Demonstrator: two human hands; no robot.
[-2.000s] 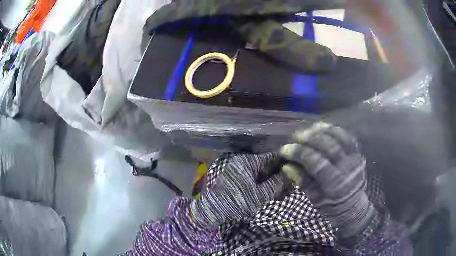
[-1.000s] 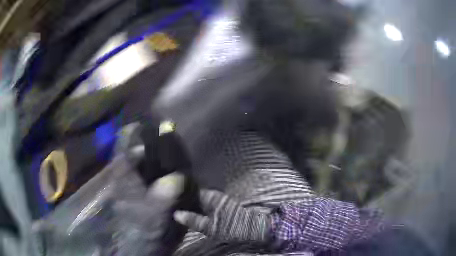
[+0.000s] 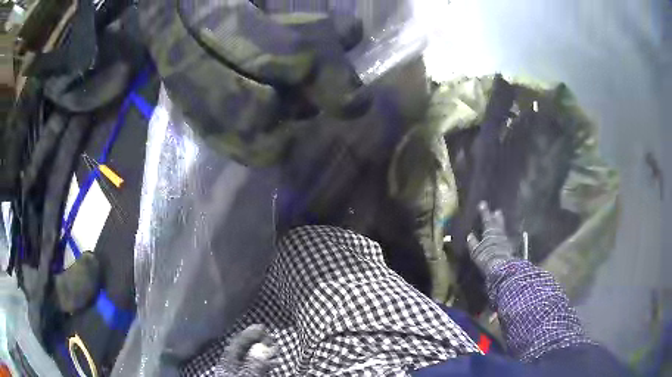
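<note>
My right hand (image 3: 492,241), in a grey knit glove, reaches into an open sack (image 3: 435,173) with a rolled olive-pale mouth and dark contents. Its fingers are apart and no held thing shows. My left hand (image 3: 252,353), also gloved, is low at the bottom edge over the black-and-white checked apron (image 3: 346,294). It is partly cut off, and whether it holds anything cannot be told. Camouflage padded straps (image 3: 221,103) lie at the top, over the edge of the film-wrapped black stack (image 3: 121,250).
The shiny stretch film (image 3: 173,154) covers the stack's side. A tape roll (image 3: 82,356) lies at the lower left, near a blue band and a white label (image 3: 92,219). Dark straps are at the far left. Grey floor (image 3: 641,221) shows beyond the sack.
The view has swung right from the stack to the sack. My hands were together over the lap; now they are apart, the right in the sack and the left low.
</note>
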